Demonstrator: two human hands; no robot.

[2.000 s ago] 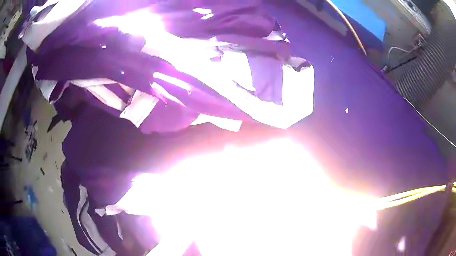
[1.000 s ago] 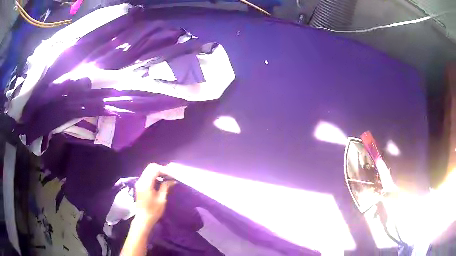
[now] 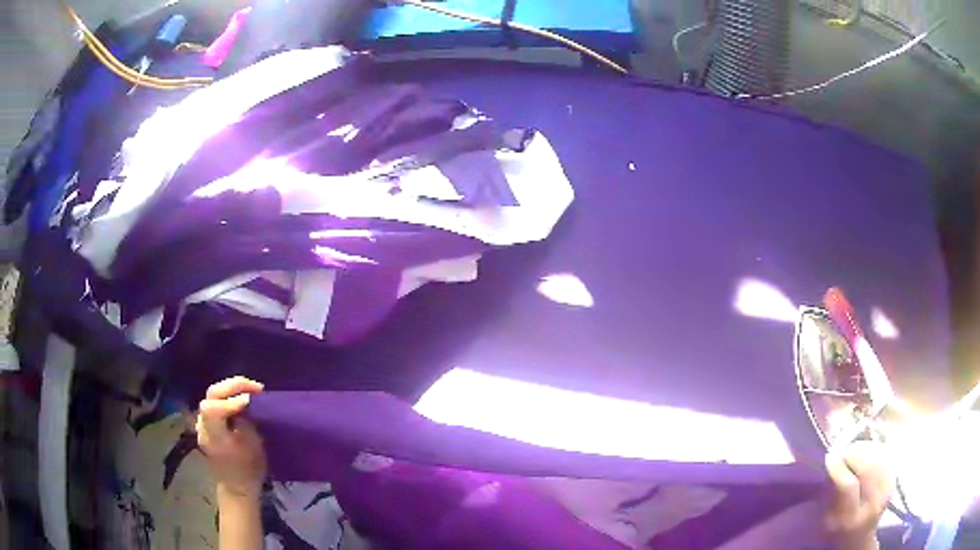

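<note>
A dark purple garment piece is stretched along the near table edge, with a bright white sunlit band across its upper part. My left hand grips its left end between thumb and fingers. My right hand is at its right end, close below the steam iron; glare blurs it, but the fingers appear closed on the cloth. The steam iron rests on its side or heel on the right side of the table, its plate showing, with a red handle part. Its lower end is lost in glare.
A loose heap of dark cloth with white bands covers the left side of the purple table. A bright blue thing and a ribbed grey duct are beyond the far edge. Scraps lie on the floor at lower left.
My left hand has moved left with the cloth's end. My right hand has come into view at the right end. The cloth now lies stretched across the near edge.
</note>
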